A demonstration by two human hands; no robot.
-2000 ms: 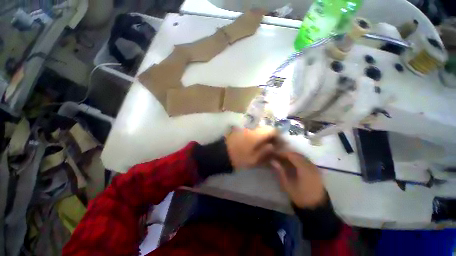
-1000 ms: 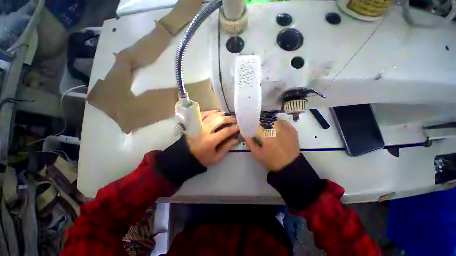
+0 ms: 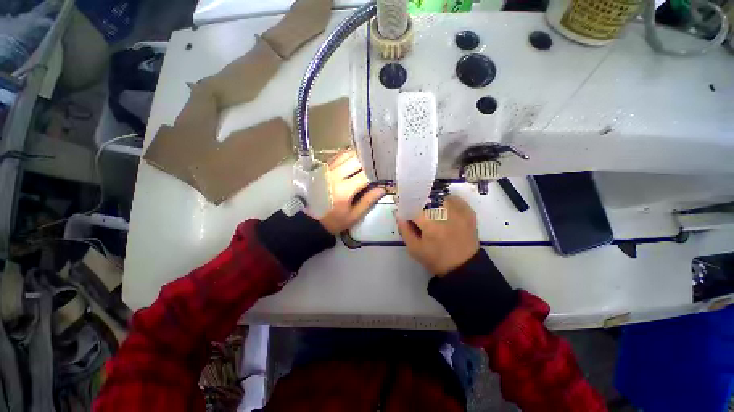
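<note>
A brown chain of sewn fabric pieces [image 3: 241, 159] lies in a zigzag left of the white sewing machine head [image 3: 579, 105]. Its near end runs behind the gooseneck lamp [image 3: 312, 183] to a piece beside the head. My left hand [image 3: 351, 201] is by the needle area, partly behind the lamp head, its fingers brightly lit. My right hand [image 3: 447, 233] is right of the needle area, its fingertips at the lower end of the white upright cover [image 3: 417, 153]. The cover hides the needle. Whether either hand grips fabric cannot be told.
A smartphone [image 3: 570, 212] and a small black bar [image 3: 513, 195] lie right of my right hand. A ribbed knob [image 3: 483, 171] sticks out from the head. A labelled jar [image 3: 594, 16] stands on the machine. Cloth strips [image 3: 56, 322] hang at the lower left.
My left hand has turned and shifted slightly, with its fingers now further up behind the lamp. The chain's near end has moved left and up, with a bend at the lamp. My right hand has barely moved.
</note>
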